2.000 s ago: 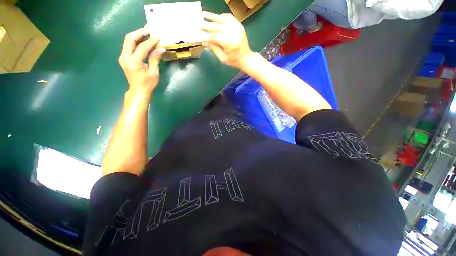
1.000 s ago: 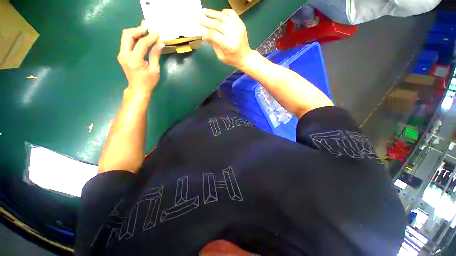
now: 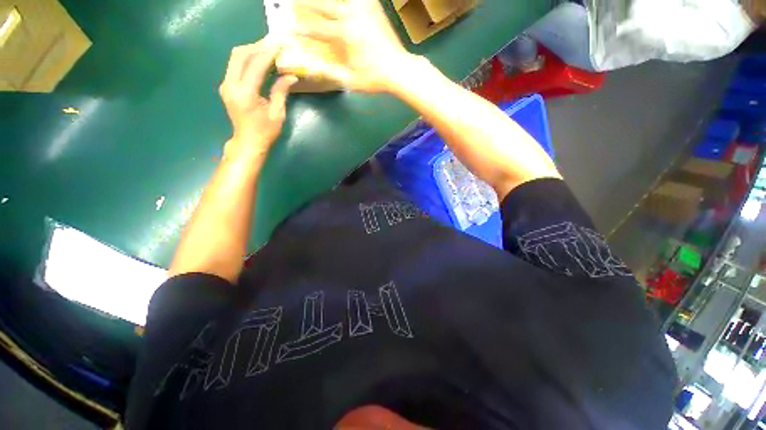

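Note:
A packing box (image 3: 317, 85) with a white top is at the upper middle, over the green bench. A white strip of its top shows at its left end and a brown side shows below my hands. My left hand (image 3: 254, 91) holds its left end, with the thumb at the near edge. My right hand (image 3: 346, 44) lies across the top and hides most of it. Whether the lid is fully shut cannot be seen.
Tan cartons stand on the green bench (image 3: 181, 126) at upper left (image 3: 50, 50) and top middle (image 3: 424, 18). A white sheet (image 3: 101, 273) lies at lower left. A blue bin (image 3: 537, 126) with clear plastic pieces, a red stool (image 3: 546, 77) and a person's pale clothing (image 3: 663, 34) are at right.
My right hand has moved left over the top of the box and now covers most of its white face. My left hand stays at the left end, slightly further right in view.

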